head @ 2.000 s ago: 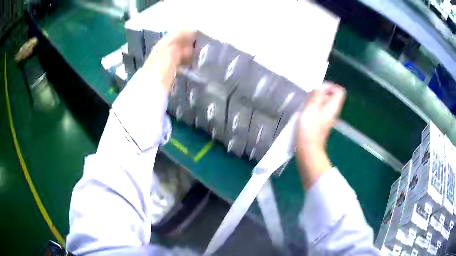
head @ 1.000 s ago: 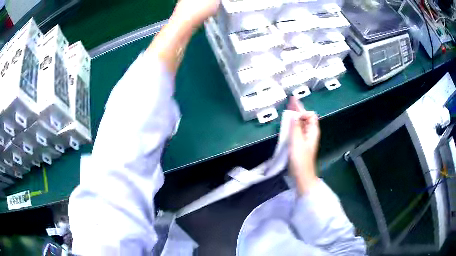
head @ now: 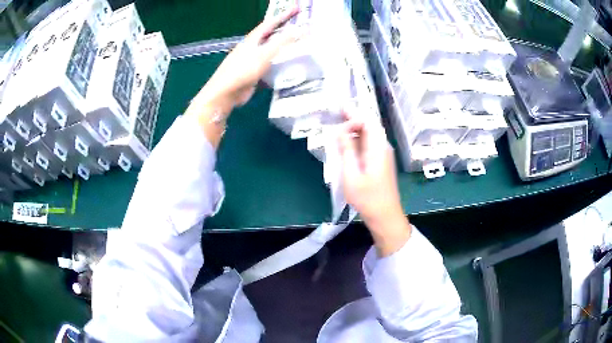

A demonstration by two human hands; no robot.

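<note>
A middle stack of white retail boxes (head: 305, 97) lies on the green mat, hang tabs toward me, partly blurred. My left hand (head: 247, 65) is at the stack's upper left side, fingers stretched over the boxes and apart; I see nothing pinched in it. My right hand (head: 368, 171) is in front of the stack's right side, fingertips raised close to the box ends and blurred. It holds a white label strip (head: 295, 256), which hangs from the hand past the bench edge toward my lap. Whether a sticker is between its fingertips cannot be told.
Tiered white boxes (head: 84, 100) stand at the left, near a bench label (head: 30, 212) and yellow tape. Another box stack (head: 443, 87) stands right of the middle one, beside a bench scale (head: 551, 144). A grey metal frame (head: 495, 295) is below at the right.
The view has shifted right to left and back over the bench since the earlier frames. Against one second ago, both hands are now at a middle stack, apart from the right stack.
</note>
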